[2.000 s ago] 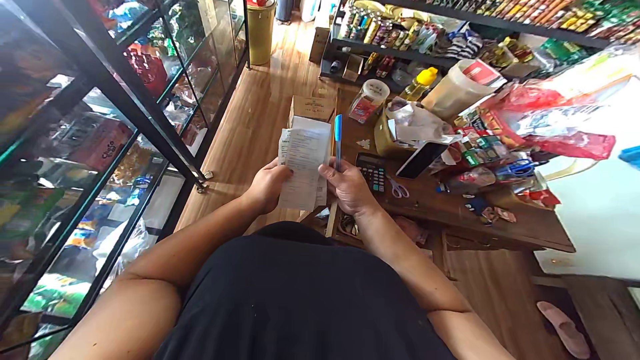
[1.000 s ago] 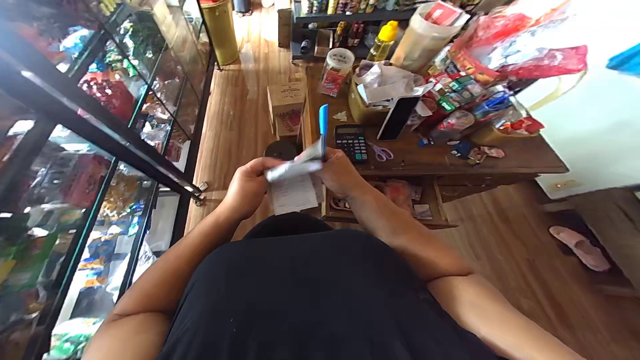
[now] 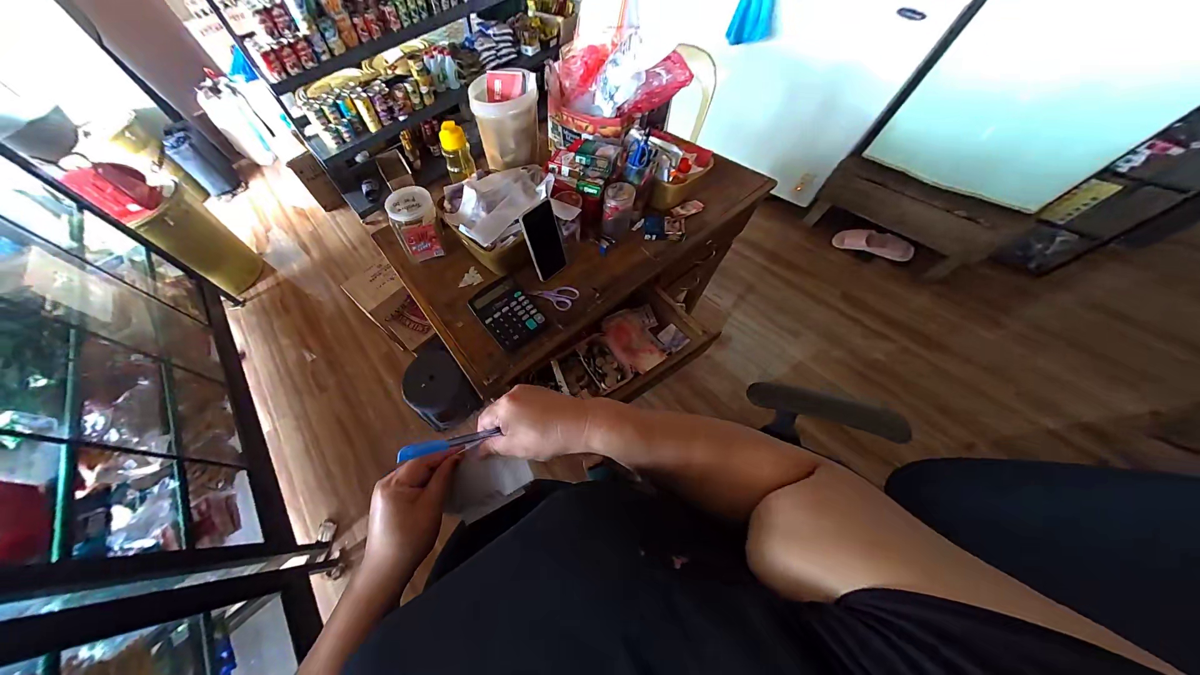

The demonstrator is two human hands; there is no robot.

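Observation:
A pen with a blue end (image 3: 424,451) lies sideways between my two hands. My left hand (image 3: 408,502) pinches near the blue end, its fingertips also close to a corner of the paper sheets (image 3: 489,483). The darker end runs into the fingers of my right hand (image 3: 539,424). Hanging below both hands, the pale sheets are partly hidden by my right hand, so which fingers hold them is unclear. On the wooden desk (image 3: 600,295) beyond are a calculator (image 3: 511,314), purple scissors (image 3: 560,297) and a propped phone (image 3: 544,240).
An open drawer (image 3: 680,352) with papers and small items juts out near my right forearm. A black stool (image 3: 439,384) stands beside the desk, near a cardboard box (image 3: 389,300). Glass shelving (image 3: 178,450) is at left, a chair armrest (image 3: 830,411) at right.
The view has swung right. The pen, upright at my right hand before, now lies sideways with its blue end at my left fingers. The sheets now hang low beneath my hands.

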